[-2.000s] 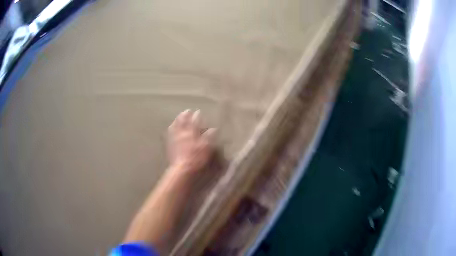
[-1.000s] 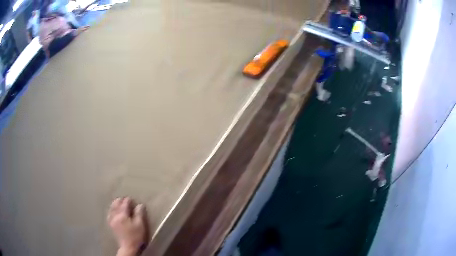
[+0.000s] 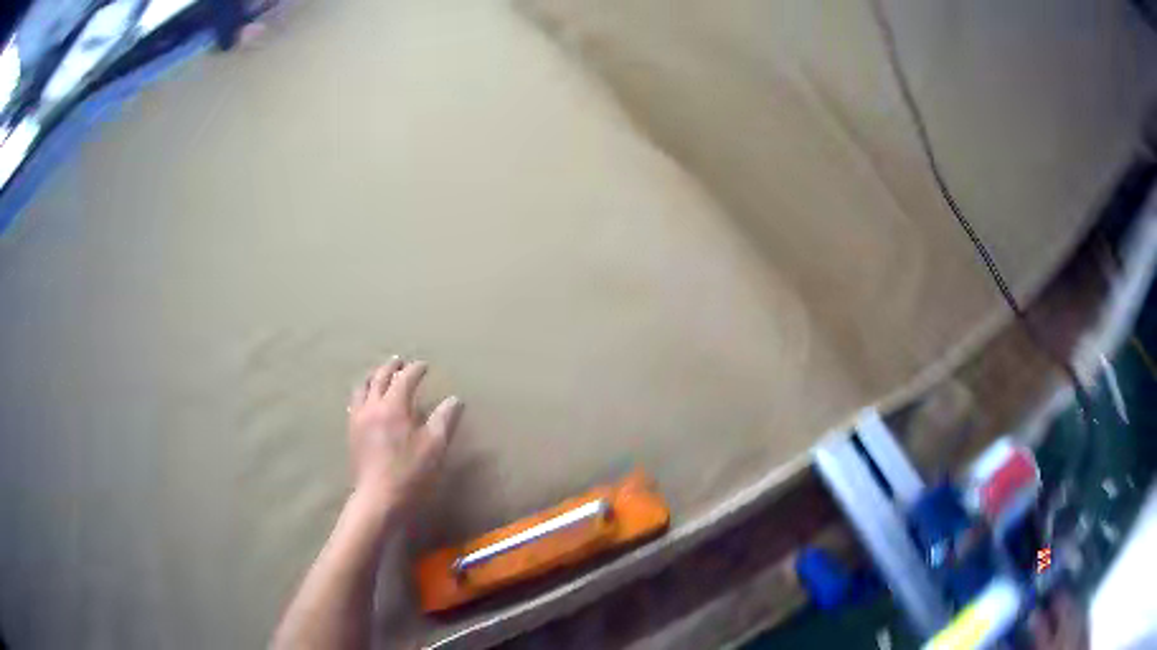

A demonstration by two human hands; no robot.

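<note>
The tan fabric ply (image 3: 508, 254) covers the table, with a broad ridge or fold across its upper right part and faint wrinkles near my hand. My left hand (image 3: 396, 432) rests palm down on the fabric, fingers a little apart, holding nothing. The orange weight (image 3: 546, 540) with a silver bar grip lies on the fabric just right of and below my hand, along the near edge. The fabric edge (image 3: 711, 523) curves along the table's near side. My right hand is not in view.
A thin dark cord (image 3: 960, 222) lies over the fabric and hangs past the edge. Silver metal bars (image 3: 878, 527) jut at the table rim, beside a red-and-white can (image 3: 1006, 480), a yellow-labelled cylinder (image 3: 977, 622) and blue items. Part of another person's hand (image 3: 254, 34) shows across the table.
The view has shifted along the table. The orange weight, silver bars and cans now appear nearer and lower. The ridge and cord have come into view. My left hand appears higher, still over fabric.
</note>
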